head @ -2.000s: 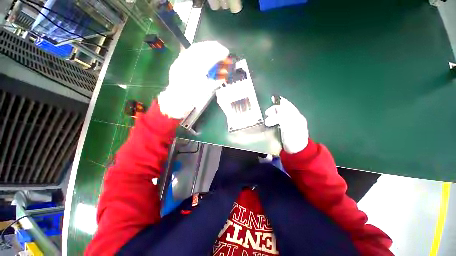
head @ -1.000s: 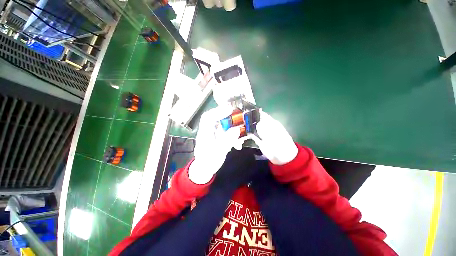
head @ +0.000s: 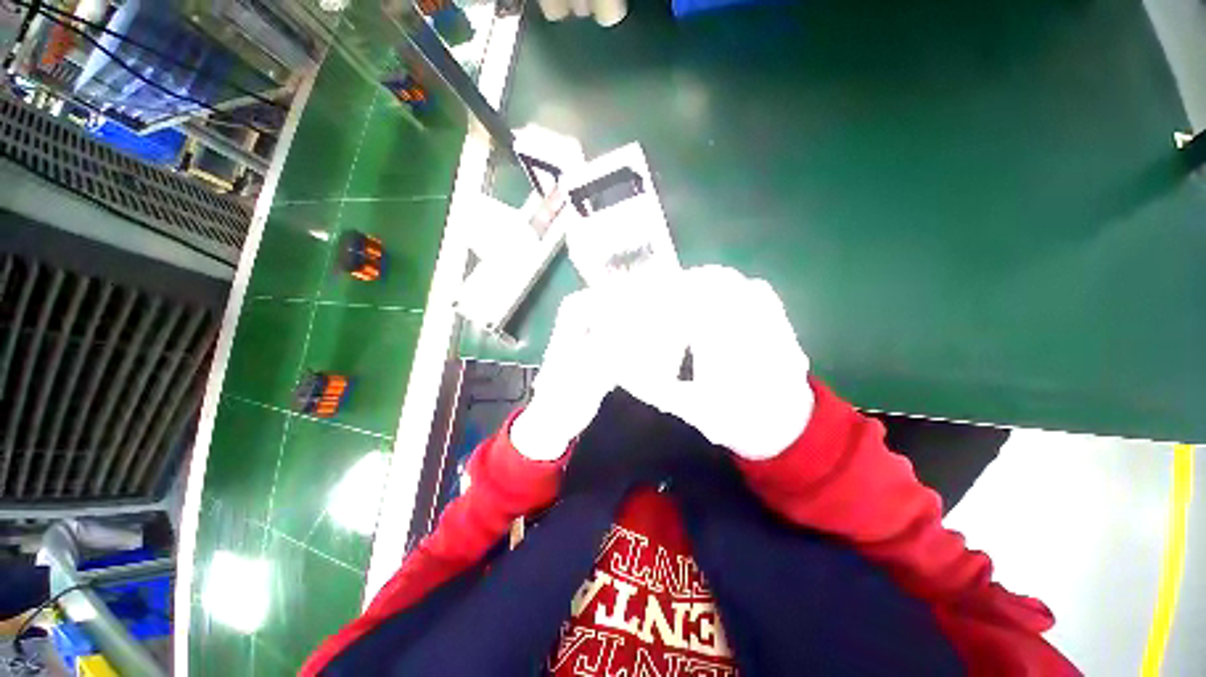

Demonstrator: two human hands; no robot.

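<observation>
My left hand (head: 585, 364) and my right hand (head: 743, 357), both in white gloves, are pressed together at the bench's front edge. They close around the small electrical unit, of which only a dark sliver (head: 686, 364) shows between the gloves; the rest is hidden. The pale assembly fixture (head: 611, 238), with a dark rectangular opening, lies just beyond my hands, and they cover its near end. The narrower pale slide block (head: 509, 280) lies angled to its left.
The green belt conveyor (head: 278, 351) runs along the left, carrying spaced black-and-orange units (head: 361, 255). The green bench (head: 926, 225) extends right. Pale cylinders (head: 582, 11) and a blue bin (head: 721, 5) are cut off at the top. A metal bar (head: 456, 82) slants beside the belt.
My left hand left the fixture's far end and met my right hand with the orange-and-blue unit; the gloves have since closed over it. Units on the belt have shifted.
</observation>
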